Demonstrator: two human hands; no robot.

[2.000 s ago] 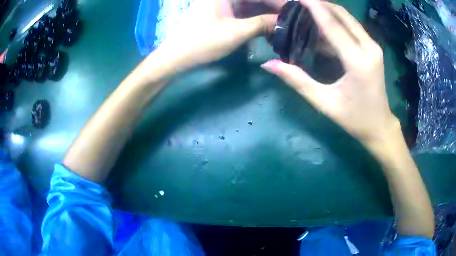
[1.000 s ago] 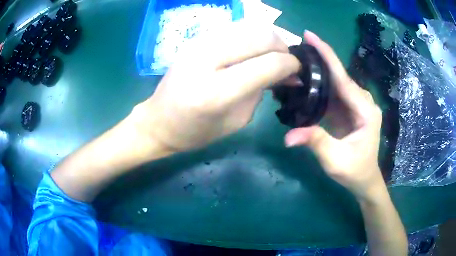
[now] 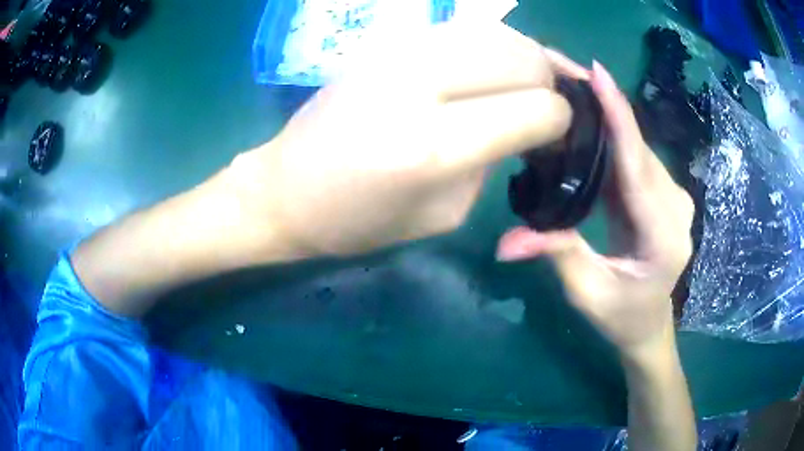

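A glossy black round housing [image 3: 573, 172] is held on edge above the bench. My right hand [image 3: 639, 225] grips it, with fingers along its right side and the thumb near its lower edge. My left hand [image 3: 397, 145] reaches across from the left, its fingertips pressed at the housing's upper left side. What the left fingertips hold is hidden. A dark uneven part shows at the housing's left face. The blue parts bin [image 3: 275, 44] with small white parts stands behind my left hand, partly covered by it.
Black assemblies [image 3: 88, 66] cluster at the upper left, one black disc [image 3: 45, 147] apart. Loose black parts [image 3: 666, 66] and a crinkled clear bag [image 3: 749, 229] lie at right. A tiny white piece [image 3: 240, 329] lies near the front edge of the green bench [image 3: 370, 370].
Both hands and the housing sit slightly further right in the picture than a second ago. The view has shifted. The left fingers are still at the housing; earlier they were apart from it.
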